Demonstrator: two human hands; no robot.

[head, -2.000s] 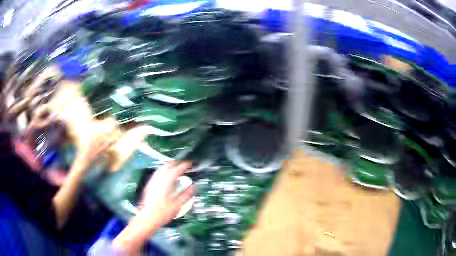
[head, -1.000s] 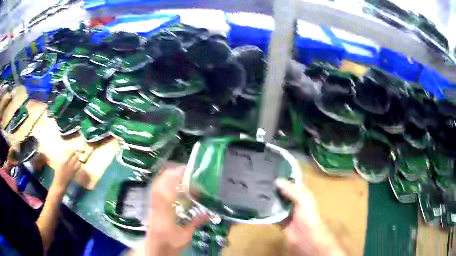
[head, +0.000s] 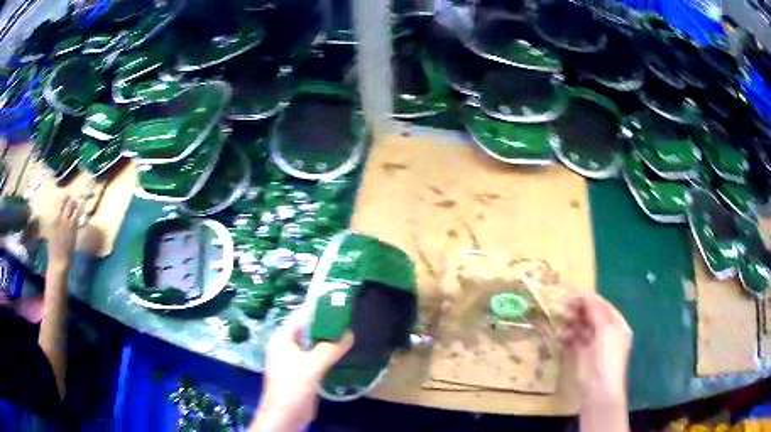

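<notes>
My left hand (head: 296,364) holds a glossy green housing shell (head: 341,295) with a dark centre and pale rim, tilted over the cardboard's left edge, thumb on its near face. My right hand (head: 598,342) is over the right side of the brown-stained cardboard mat (head: 473,181), fingers bent and blurred. A thin pale line, possibly a stick, runs near its fingertips; whether it is held cannot be told. A small light-green oval dish (head: 509,305) lies on the mat between my hands.
Small green-and-silver parts (head: 279,224) lie heaped left of the mat, beside a shell with a grey panel (head: 177,260). Stacked housings (head: 516,89) and a grey upright (head: 373,63) stand behind. A co-worker's arm (head: 57,295) is at left; a parts bin (head: 144,384) is below the bench edge.
The view has tilted down. The shell was in both hands with its grey-marked side showing; now only my left hand holds it, dark side showing. My right hand has moved right, over the mat.
</notes>
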